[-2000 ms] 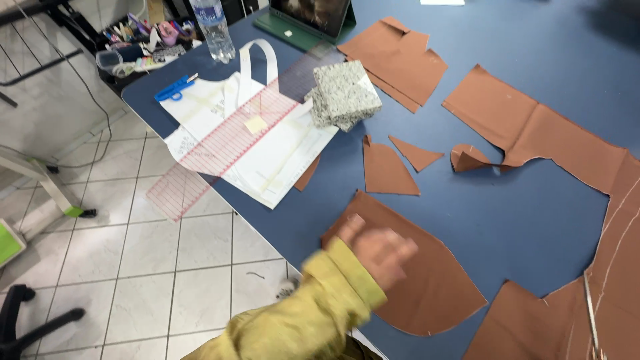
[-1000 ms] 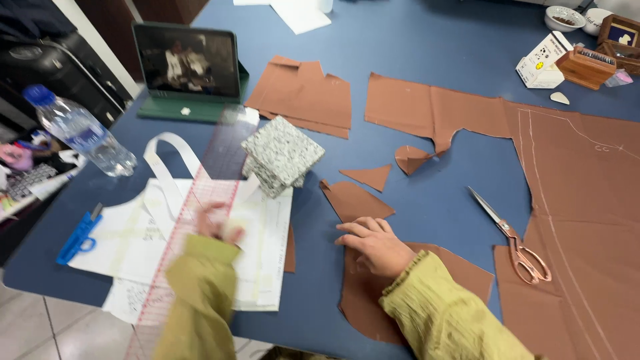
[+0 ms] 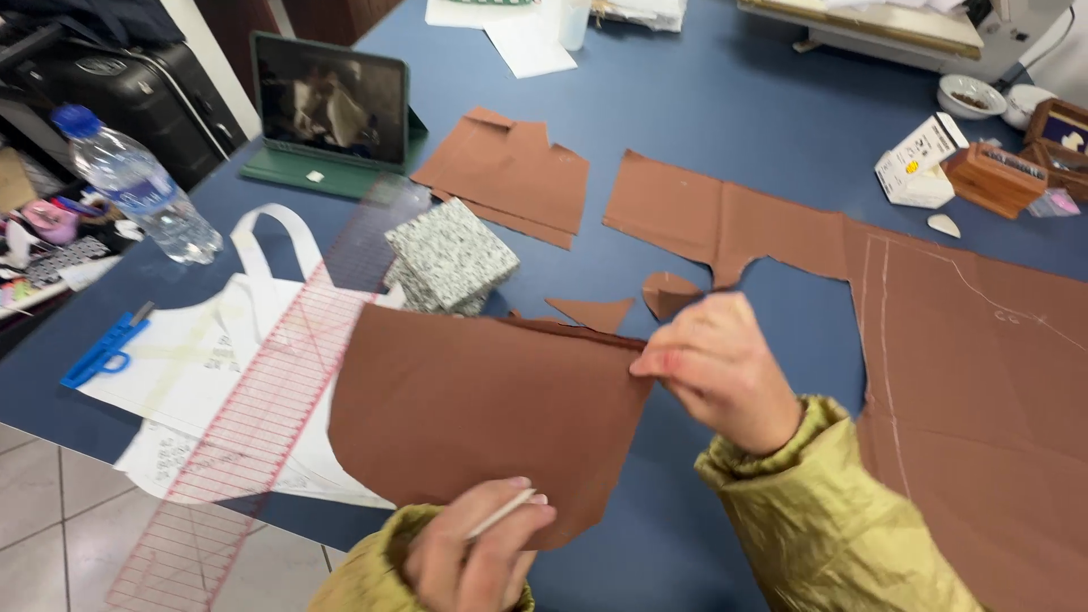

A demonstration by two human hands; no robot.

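Observation:
My right hand (image 3: 722, 365) pinches the upper right corner of a rounded brown fabric piece (image 3: 484, 408), lifting it off the table. My left hand (image 3: 480, 540) is at the piece's lower edge, with a thin whitish stick-like piece, perhaps tailor's chalk, (image 3: 501, 512) between its fingers; whether it also grips the fabric is hard to tell. Left of the fabric, a clear ruler with a red grid (image 3: 255, 399) lies across white paper patterns (image 3: 191, 348). Stacked speckled stone blocks (image 3: 452, 252) rest behind the fabric. Small brown scraps (image 3: 599, 313) lie beyond it.
A large brown cloth with chalk lines (image 3: 960, 357) covers the right side. Another cut piece (image 3: 527, 174) lies behind the blocks. A tablet (image 3: 331, 102) and a water bottle (image 3: 140, 187) stand at the left. A blue clip-like tool (image 3: 106, 350) lies on the patterns. Boxes (image 3: 918, 166) stand far right.
The rounded brown piece, flat on the table earlier, is now raised and held by my right hand. My left hand has moved from the ruler to the fabric's lower edge. Scissors seen earlier are out of sight.

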